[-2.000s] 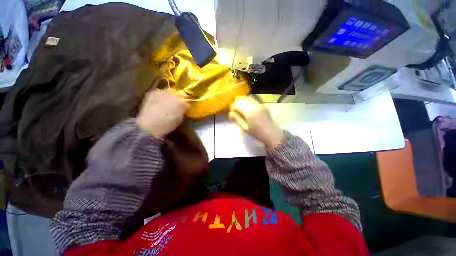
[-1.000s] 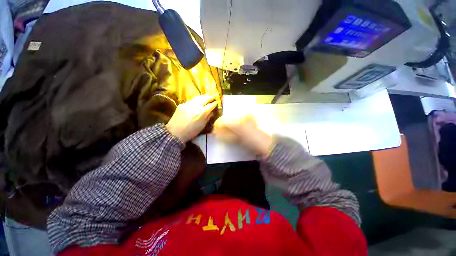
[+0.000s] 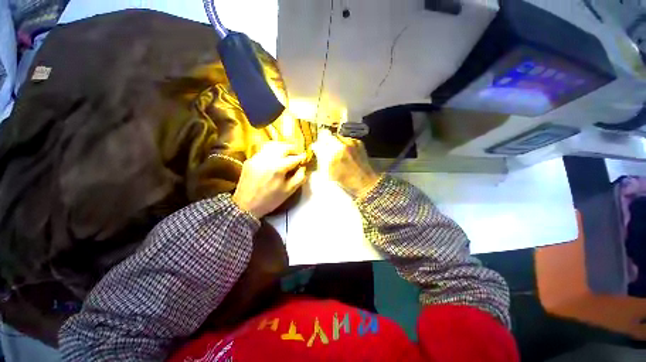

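A large dark brown garment (image 3: 106,120) lies heaped left of the needle, golden and wrinkled under the lamp. Its edge runs up to the needle area of the white sewing machine head (image 3: 382,56). My left hand (image 3: 269,177) holds the garment edge just below the lamp, fingers pinched on the cloth. My right hand (image 3: 343,162) is close to its right, fingertips at the presser foot area beside the short metal fitting (image 3: 353,129). Glare and my fingers hide the needle tip and what the right fingertips touch.
The gooseneck lamp (image 3: 249,81) hangs over the cloth, close above my left hand. A control panel (image 3: 528,78) with a blue-violet screen is at upper right. The white table (image 3: 496,205) extends right. An orange seat or bin (image 3: 567,276) stands at lower right.
The garment edge has turned and shifted left from the first frame, now lying beside the needle. My right hand has moved up to the presser foot. My left hand stays on the cloth.
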